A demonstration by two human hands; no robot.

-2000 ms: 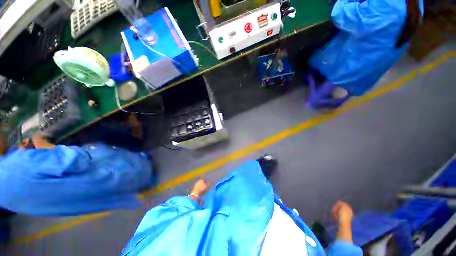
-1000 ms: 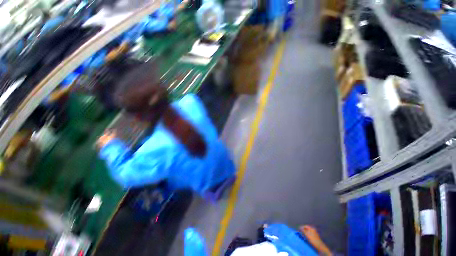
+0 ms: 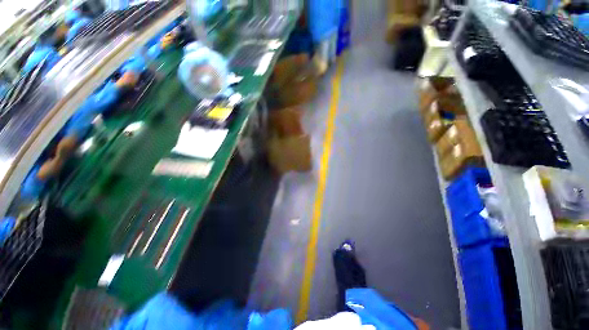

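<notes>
The picture is blurred. Only a small part of my right hand (image 3: 420, 323) shows at the bottom edge, beside my blue sleeve (image 3: 381, 309); its fingers are cut off and I cannot tell if it holds anything. My left hand is not in view. My dark shoe (image 3: 349, 265) is on the grey floor (image 3: 381, 193), right of the yellow line (image 3: 321, 187).
On the left is a green bench (image 3: 213, 184) with a fan (image 3: 205, 76), white paper (image 3: 201, 141) and workers' arms. Another blue coat (image 3: 168, 314) is at bottom left. Cardboard boxes (image 3: 290, 151) stand beside the bench. On the right, shelves hold black trays (image 3: 522, 136) above blue bins (image 3: 466, 206).
My view has turned from the bench to along the aisle and moved forward. The worker seen at the bench has dropped toward the bottom left. My left hand has left view; my right is mostly cut off.
</notes>
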